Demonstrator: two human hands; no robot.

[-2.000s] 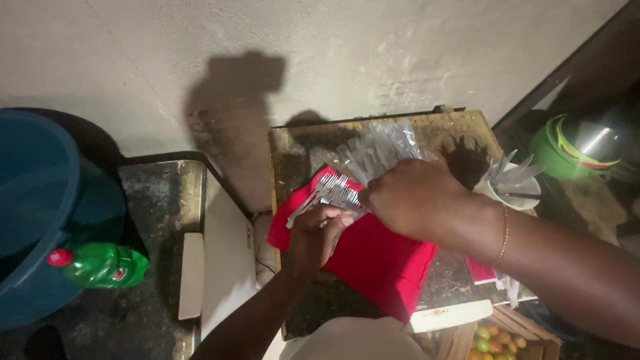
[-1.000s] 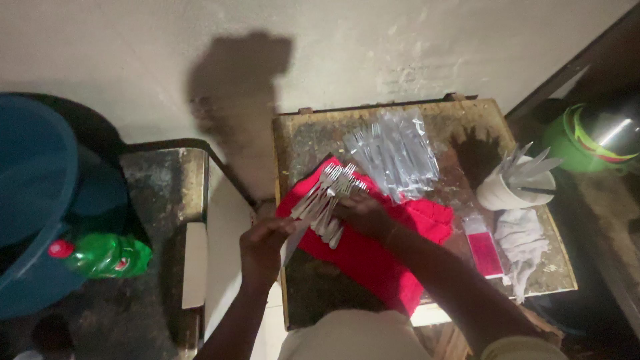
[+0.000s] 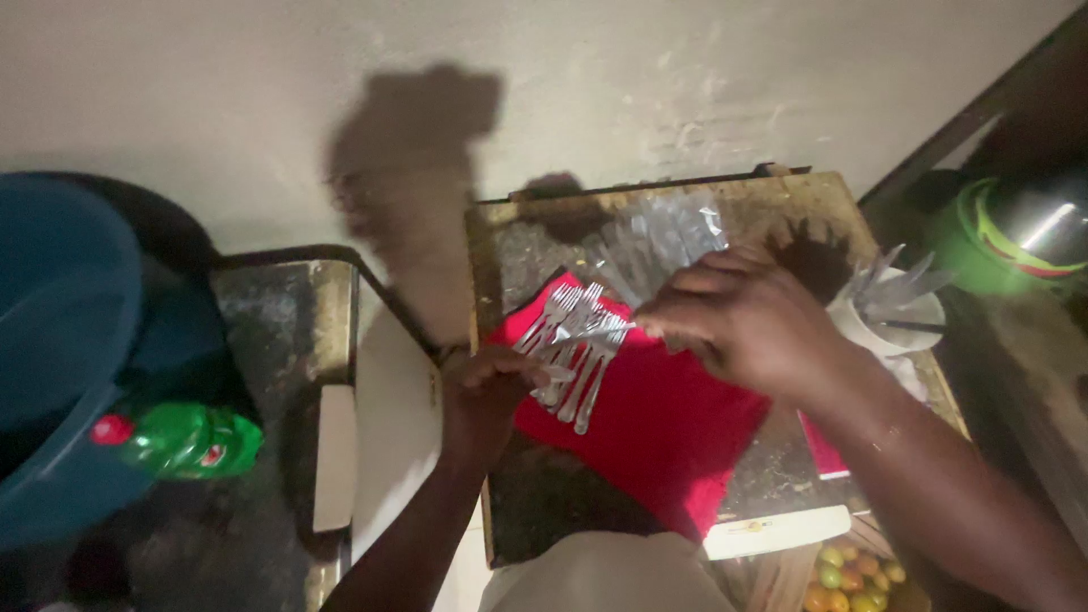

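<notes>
On a red cloth (image 3: 654,442) lie several metal forks (image 3: 586,382) side by side, tines away from me. My left hand (image 3: 493,387) is at their left edge, its fingertips closed on what looks like a clear plastic sleeve (image 3: 557,371). Over the cloth's right part is my right hand (image 3: 722,319), palm down, its fingertips pinched at the far end of a thin shiny strip reaching from the left hand. Blur hides whether a fork is inside it. Beyond the forks lies a pile of clear plastic-wrapped cutlery (image 3: 654,242), partly behind my right hand.
A white cup (image 3: 892,331) of plastic-wrapped cutlery stands at the worn table's (image 3: 765,195) right, near a pink and white packet (image 3: 820,446). Right of the table is a green bucket (image 3: 977,238); below, round fruits (image 3: 850,578). Left are a green bottle (image 3: 195,439) and blue tub (image 3: 68,340).
My right hand was at the wrapped pile, then down at the forks, and has now moved up and right from them. My left hand has stayed at the forks' left side.
</notes>
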